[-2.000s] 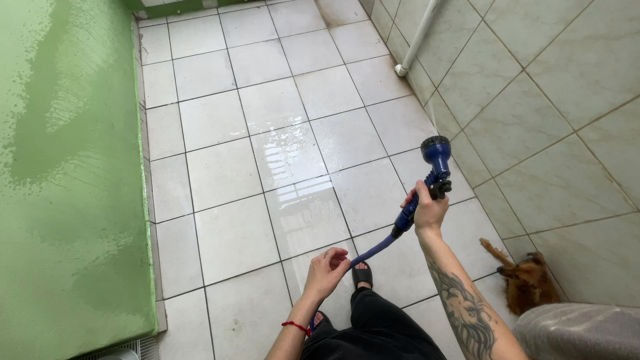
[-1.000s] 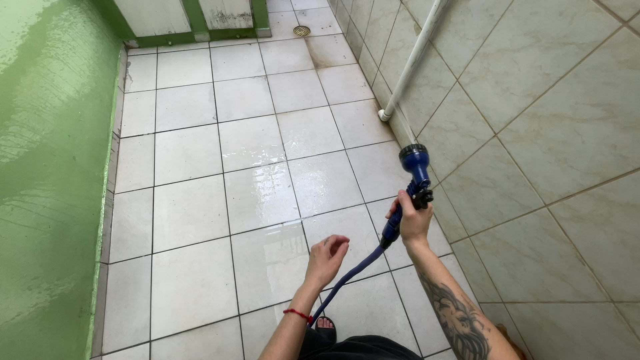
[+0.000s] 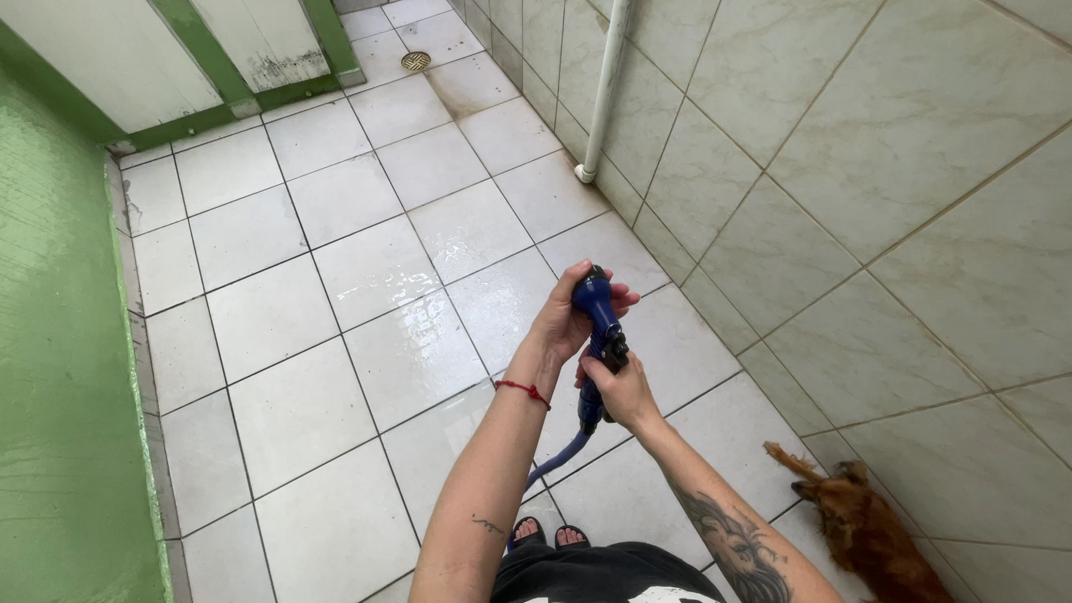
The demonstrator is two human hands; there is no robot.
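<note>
My right hand [image 3: 618, 387] grips the handle of a blue hose spray nozzle [image 3: 595, 308] with a black head and black trigger part. Around the nozzle's head is my left hand [image 3: 569, 314], its fingers curled behind it and partly hidden. A red cord bracelet [image 3: 523, 389] is on the left wrist. From the handle's lower end a blue hose [image 3: 559, 459] curves down past my left forearm. No water is seen leaving the nozzle. Wet patches shine on the white floor tiles [image 3: 414, 339] beyond my hands.
A reddish-brown dog [image 3: 871, 536] is at the lower right by the tiled wall [image 3: 904, 335]. A white pipe [image 3: 601, 100] runs down that wall. A round drain cover [image 3: 415, 60] lies at the far end. The green wall [image 3: 59, 360] stands left; my sandalled feet are below.
My left hand has come up from beside the hose to the nozzle's head and closed around it. The right hand has kept its grip. The dog shows more fully than a second ago.
</note>
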